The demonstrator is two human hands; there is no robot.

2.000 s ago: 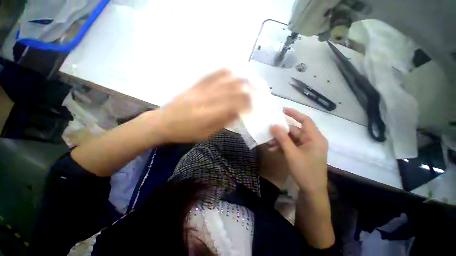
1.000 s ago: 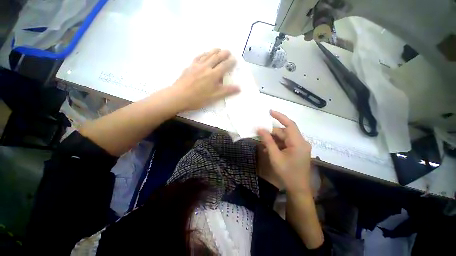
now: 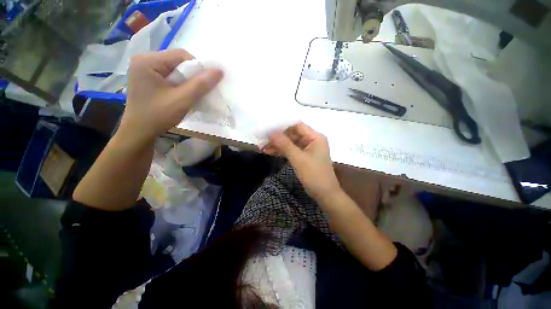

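My left hand (image 3: 158,90) is raised over the left part of the white table (image 3: 260,36), its thumb and fingers closed on a white fabric piece (image 3: 211,99). The piece almost vanishes against the table. My right hand (image 3: 304,154) is at the front table edge, with thumb and fingers pinched on white cloth (image 3: 275,134). Whether both hands hold the same piece is hard to tell. Thread snips (image 3: 378,102) lie on the machine bed, and black fabric shears (image 3: 435,84) lie to their right.
The sewing machine head (image 3: 347,18) stands over the needle plate (image 3: 329,69). A long white cut piece (image 3: 492,102) lies right of the shears. A blue-rimmed basket (image 3: 179,25) with white pieces is at upper left. Scraps (image 3: 175,187) are heaped below the table edge. A dark flat object (image 3: 531,175) is at right.
My left hand has moved left and up off the table with white fabric. My right hand has moved left along the front edge. The camera view has shifted, showing more at left.
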